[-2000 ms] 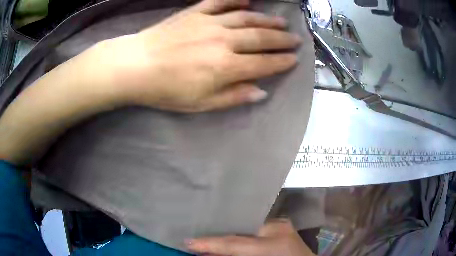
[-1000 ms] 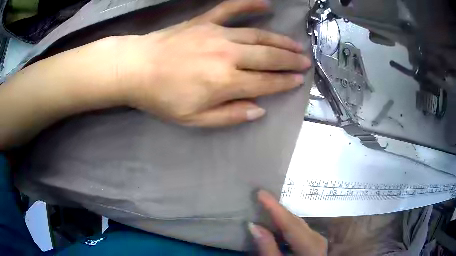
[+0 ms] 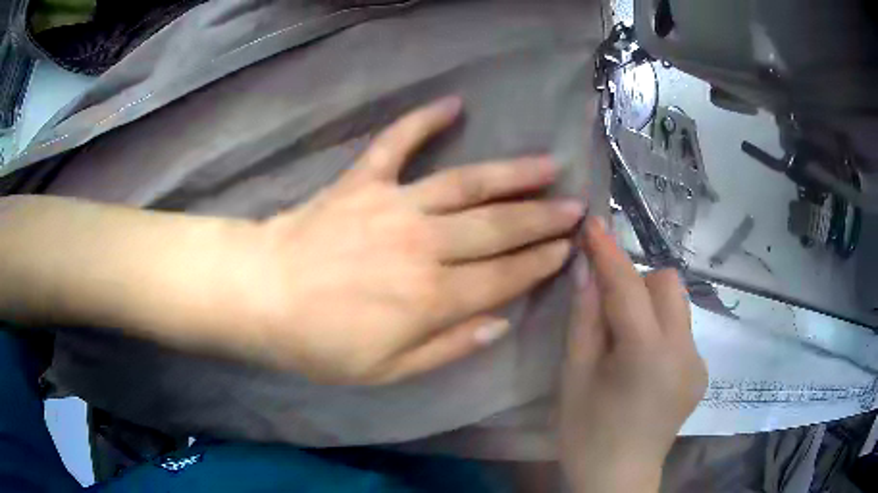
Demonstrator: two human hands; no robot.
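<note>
The grey garment panel (image 3: 462,404) spreads over the machine bed and the white table's left part, its right edge running up to the small shiny presser foot area (image 3: 616,60). My left hand (image 3: 404,260) lies flat on the panel, fingers spread, fingertips near its right edge. My right hand (image 3: 631,356) pinches the panel's edge between thumb and finger, close beside the left fingertips and below the foot. A pale stitched line runs along a fold at the upper left. The needle itself is too small to tell.
The angled metal attachment (image 3: 637,202) and slotted guide plate (image 3: 674,159) sit right of the panel edge. The grey machine head (image 3: 761,43) is upper right. The white table (image 3: 770,349) bears a printed ruler scale. Grey cloth (image 3: 717,467) hangs below its edge.
My right hand has moved up from the panel's lower edge to its right edge near my left fingertips. My left hand has slid lower. The panel's upper part has shifted, showing more folds.
</note>
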